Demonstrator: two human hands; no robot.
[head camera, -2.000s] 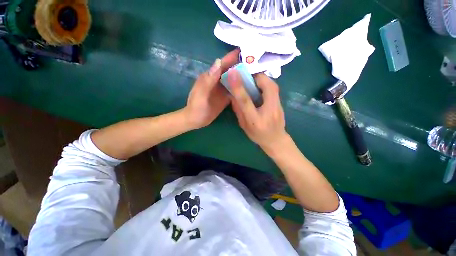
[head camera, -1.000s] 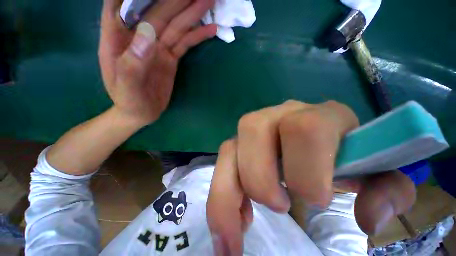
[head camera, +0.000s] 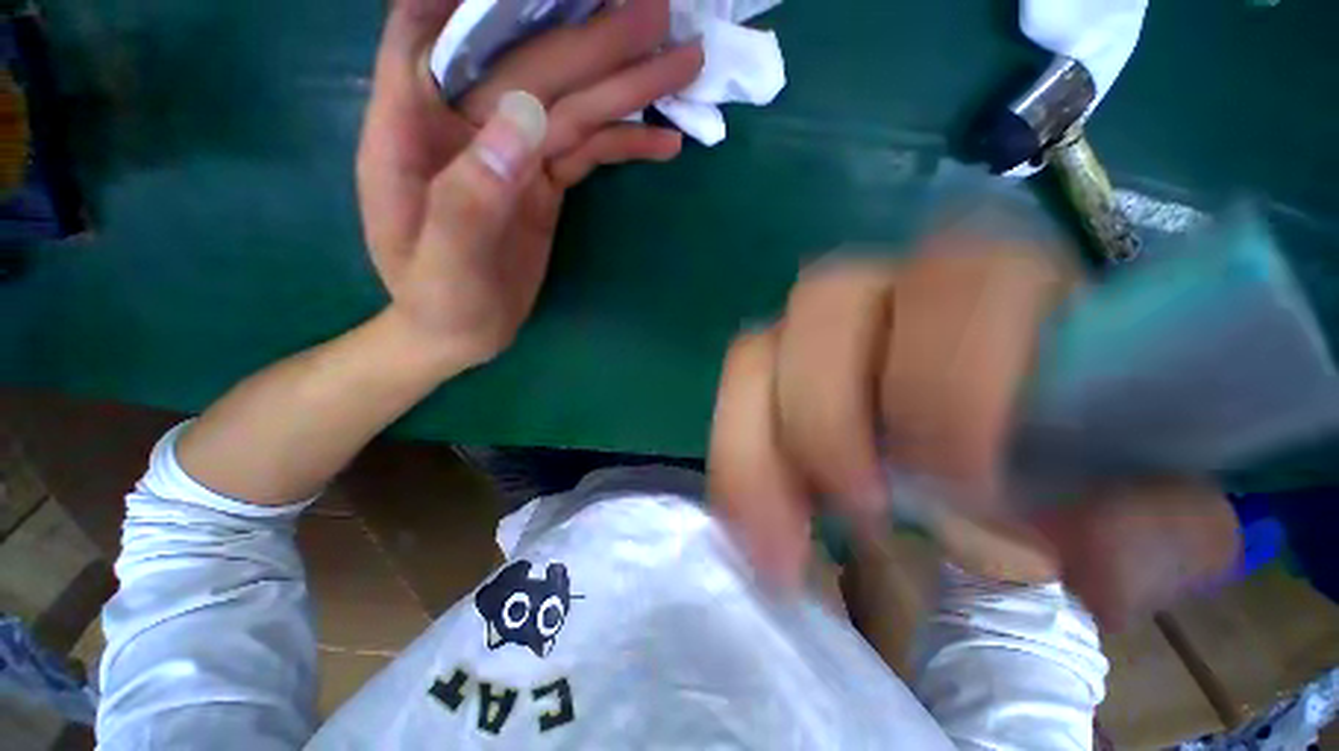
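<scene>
My right hand (head camera: 940, 396) is close to the camera, blurred by motion, and grips a light-blue and grey block (head camera: 1189, 360) that points to the right. My left hand (head camera: 477, 220) is at the upper left, palm showing and thumb raised. It holds a white-rimmed grey piece (head camera: 507, 41), apparently part of a portable fan, between palm and fingers. The top edge of the picture cuts this piece off. A limp white cloth (head camera: 734, 66) lies just right of my left fingers.
A hammer (head camera: 1060, 125) lies on the green bench (head camera: 235, 235) at the upper right, against another white cloth (head camera: 1094, 22). A dark object with a tan-orange part (head camera: 30, 140) is at the left edge. Blue plastic (head camera: 1260, 543) and brown cardboard (head camera: 397, 572) show below the bench.
My hands have moved apart since the earliest frame; my right hand has brought the block close to the camera. Since the last frame, both hands appear slightly further right in view.
</scene>
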